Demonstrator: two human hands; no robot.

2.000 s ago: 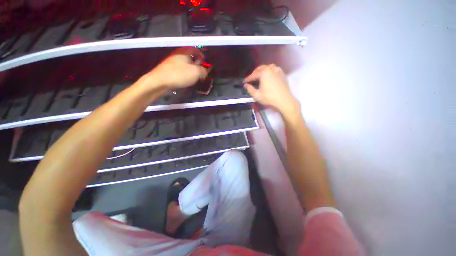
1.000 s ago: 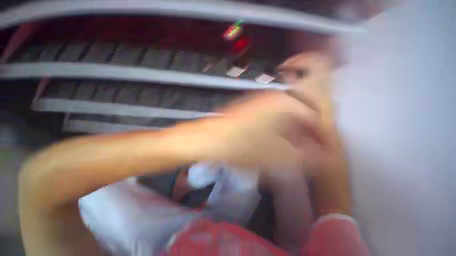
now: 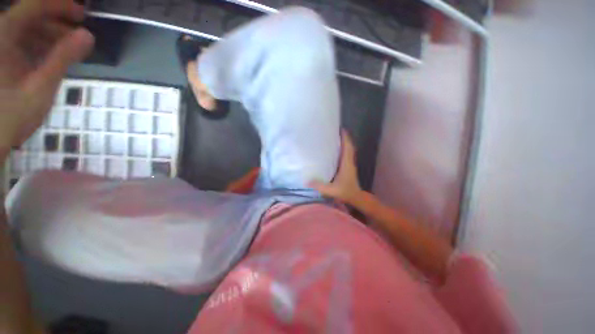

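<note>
A white compartment tray (image 3: pixel 117 145) lies low at the left, beside my leg. Several pockets hold dark square watch bodies (image 3: pixel 74 96), and others show white. My left hand (image 3: pixel 42 68) is blurred at the upper left edge, above the tray's left side, with thumb and fingers bent. A dark patch shows by its fingertips; I cannot tell whether it is a held thing or background. My right hand (image 3: pixel 347 171) rests against my thigh with thumb and fingers apart and nothing seen in it. My leg hides part of its palm side.
Rack shelves (image 3: pixel 385 49) with white front edges run across the top. A pale wall (image 3: pixel 541 169) stands at the right, with a dark strip along it. My bent legs and a dark shoe (image 3: pixel 189 49) are over the grey floor. A small orange-red thing (image 3: pixel 244 181) shows between my legs.
The view has turned down from the shelves to the floor, and the tray has come into view. My hands have parted: left to the upper left, right down to my thigh.
</note>
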